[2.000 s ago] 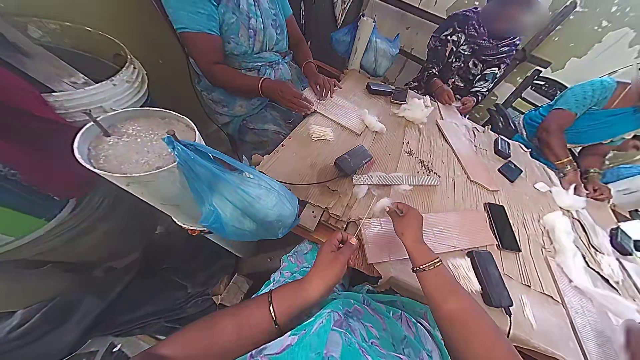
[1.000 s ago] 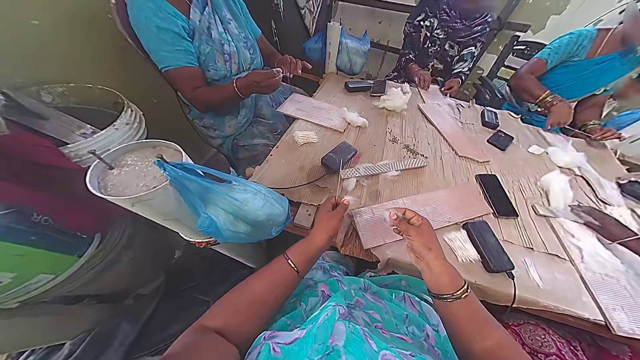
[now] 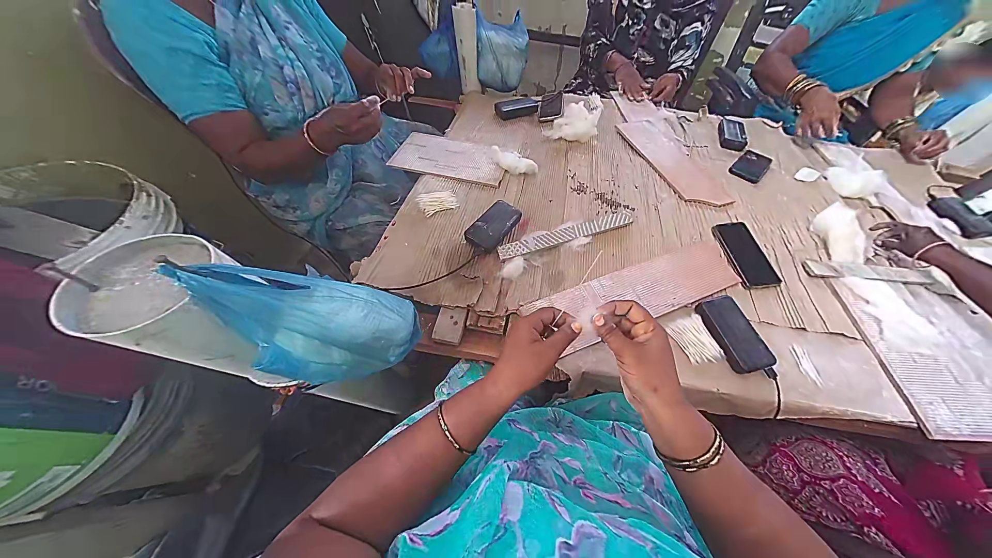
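My left hand and my right hand are close together over the near edge of a pinkish ribbed board. Between their fingertips is a wisp of white cotton, which both seem to pinch. A thin pale stick is by my left fingers; another thin stick rises above the board. Right of my right hand lies a bundle of white cotton wicks. Beyond the board are a patterned metal strip and a small cotton tuft.
A black phone and a corded black case lie at the right; another black case lies ahead. At the left, a blue plastic bag hangs from a white bucket. Several people work around the table with boards and cotton.
My hands, apart a second ago, have come together over the board's near edge, with cotton between them. The person at the upper left has raised their hands from the board since two seconds ago.
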